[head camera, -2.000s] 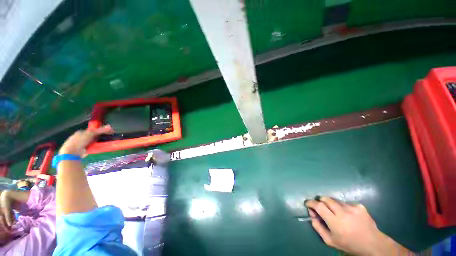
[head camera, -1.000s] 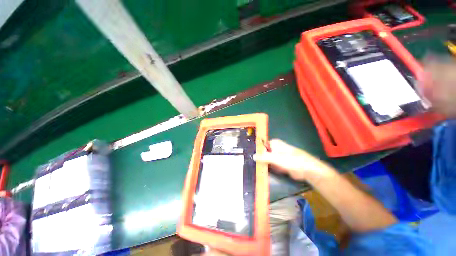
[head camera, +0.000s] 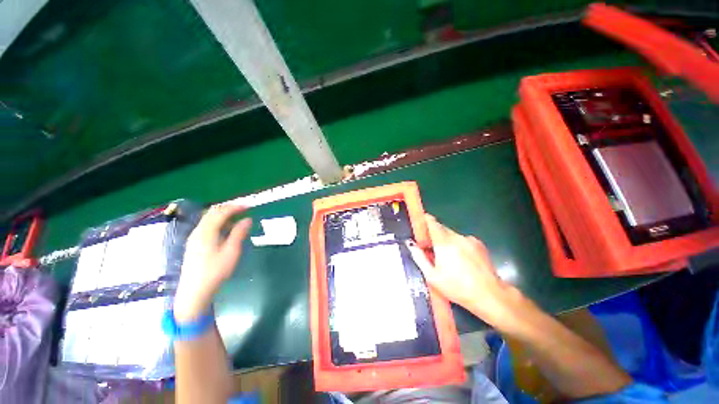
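An orange-red foam frame (head camera: 319, 316) lies in front of me over the bench's front edge. It holds an opened tablet (head camera: 426, 335) with a white panel (head camera: 372, 296) in its middle and electronics at the far end. My right hand (head camera: 465, 272) grips the frame's right border, fingertips over the tablet's edge; whether it also holds tweezers is unclear. My left hand (head camera: 211, 256), with a blue wristband, is empty with fingers apart, beside the right edge of the clear battery tray (head camera: 175, 272). White batteries (head camera: 122, 260) lie in rows in that tray.
A loose white paper piece (head camera: 276, 231) lies left of a pale post (head camera: 296, 118). Stacked red foam frames (head camera: 544, 213) stand at right, the top one holding a tablet (head camera: 642, 177). Another red frame (head camera: 654, 43) is blurred at upper right. Coworkers' pink (head camera: 24, 316) and blue sleeves flank me.
The framed tablet came in front of me and now sits lower. My left hand has moved from its near end to the battery tray. At right, the stack's top tablet now shows a greyer panel.
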